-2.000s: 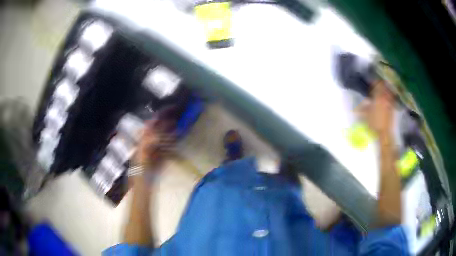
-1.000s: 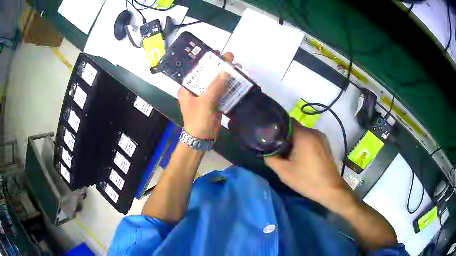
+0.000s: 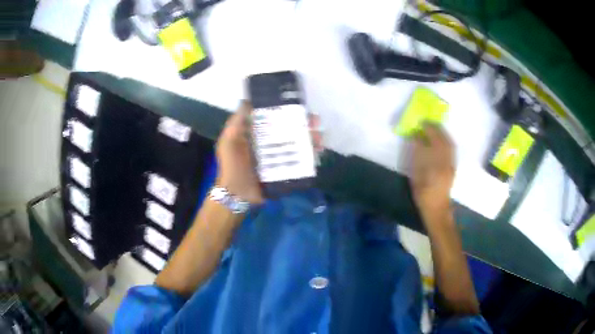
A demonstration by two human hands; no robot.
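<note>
My left hand (image 3: pixel 236 153) holds a dark smartphone (image 3: pixel 258 94) upright in the picture's middle, its back towards me. A white barcode label (image 3: pixel 283 143) covers the lower part of the phone. My right hand (image 3: pixel 430 156) is at a yellow-green card (image 3: pixel 423 109) over the white sheets; its fingertips touch the card's lower edge. Blur hides whether the fingers grip it. A black handheld scanner (image 3: pixel 404 64) lies on the white sheet beyond the card.
A phone with a yellow-green card (image 3: pixel 183 47) lies at the upper left, another (image 3: pixel 513 151) at the right. A black phone tray (image 3: pixel 124 166) with white labels stands left of the bench. The bench's green edge (image 3: pixel 365 171) runs before my body. Black cables lie at the upper right.
My right hand has let go of the scanner, which now lies on the bench, and has moved right to the yellow-green card. My left hand still holds the phone, now turned more upright.
</note>
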